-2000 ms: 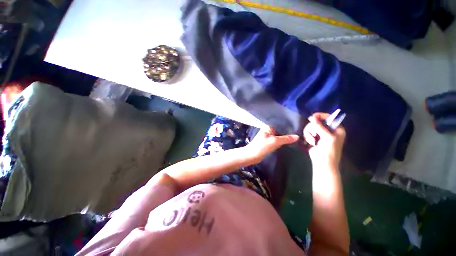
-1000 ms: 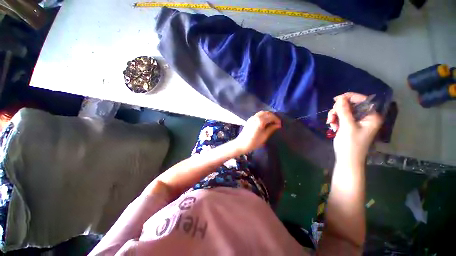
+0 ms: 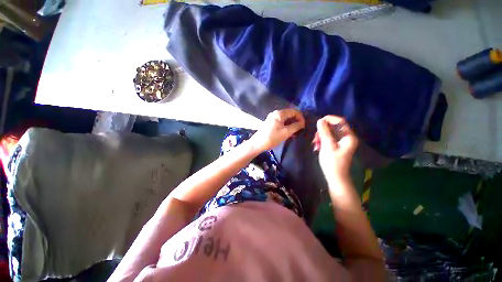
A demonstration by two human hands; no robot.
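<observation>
The navy satiny garment (image 3: 325, 71) with a grey facing (image 3: 220, 71) lies folded along the near edge of the table and hangs over it towards the lap. My left hand (image 3: 283, 126) pinches the grey edge of the garment at the table's edge. My right hand (image 3: 334, 135) is just right of it, fingers curled, with a small red bit showing at the fingertips; what it holds is too small to tell. No needle or thread can be made out. A round dish of brown-gold buttons (image 3: 154, 81) stands on the table at the left.
A yellow tape measure (image 3: 352, 2) and a pale measuring strip (image 3: 349, 15) lie behind the garment. Dark thread cones (image 3: 481, 71) are at the right. A stuffed grey-beige sack (image 3: 104, 193) stands at the left, below the white table (image 3: 71, 77).
My right hand has come back left and close to my left hand; the thread and silvery snips seen with it earlier no longer show. The view has shifted slightly.
</observation>
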